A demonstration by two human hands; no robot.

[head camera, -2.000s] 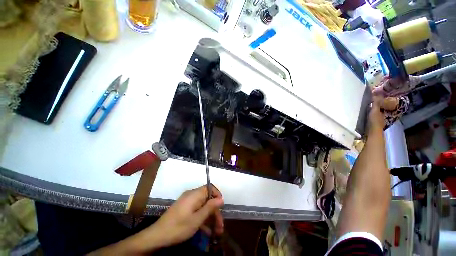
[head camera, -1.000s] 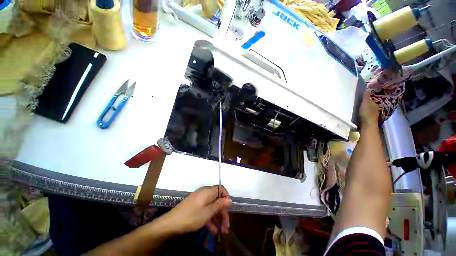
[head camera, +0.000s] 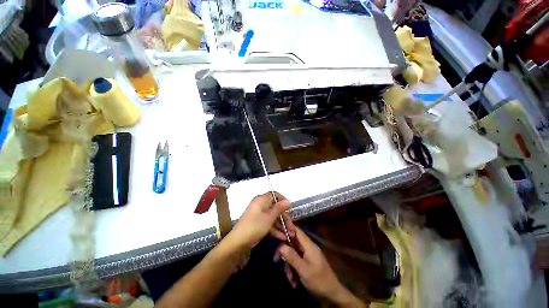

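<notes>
The white sewing machine head (head camera: 319, 36) is tilted back, showing its dark hook and underbed mechanism (head camera: 232, 105) over a brownish oil pan (head camera: 319, 144). A long thin steel screwdriver shaft (head camera: 259, 147) runs from the mechanism down over the table's front edge. My left hand (head camera: 265, 219) is closed around the shaft near the edge. My right hand (head camera: 307, 261) is just below it, with its fingers at the lower end of the shaft. The handle is hidden or too blurred to make out.
Blue thread snips (head camera: 160, 171) and a black phone (head camera: 111, 171) lie left. Yellow fabric with lace (head camera: 36, 174), a thread cone (head camera: 114, 102) and a drink container (head camera: 135, 72) are farther left. A brown strip with red end (head camera: 209, 200) lies at the front edge. Black scissors handles (head camera: 419, 151) lie right.
My right hand has left the machine's right end and come down to the screwdriver beside my left hand. The view has turned, so the machine appears straighter. My left hand still holds the shaft.
</notes>
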